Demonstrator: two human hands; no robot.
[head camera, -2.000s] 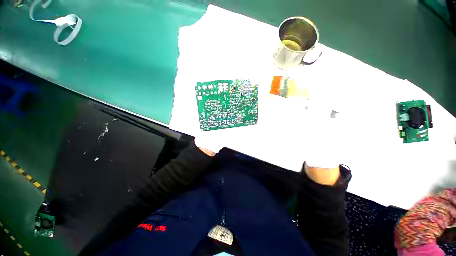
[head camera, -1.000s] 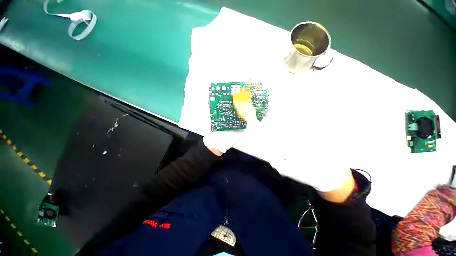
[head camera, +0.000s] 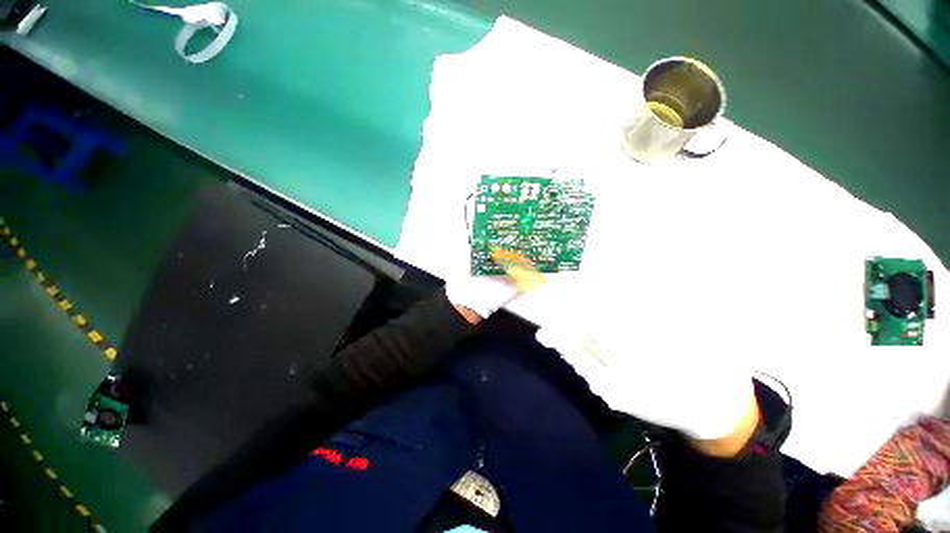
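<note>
A green circuit board, its dotted solder side up, lies over the white sheet. My left hand, in a white glove, is at its lower left corner and holds it by the edge; its fingers blend into the sheet. A brush with orange-brown bristles touches the board's lower edge. My right hand, also white-gloved, holds the brush from the lower right; its fingers and the handle are washed out. A steel cup with yellowish liquid stands behind the board to the right.
Another board with a black round part lies at the right. A neighbour's patterned sleeve is at the lower right. A white looped strap lies on the green bench. A board sits at the black surface's left edge.
The brush has gone from beside the cup onto the board, then down to its lower edge. My right hand has moved left and down. The whole view has shifted.
</note>
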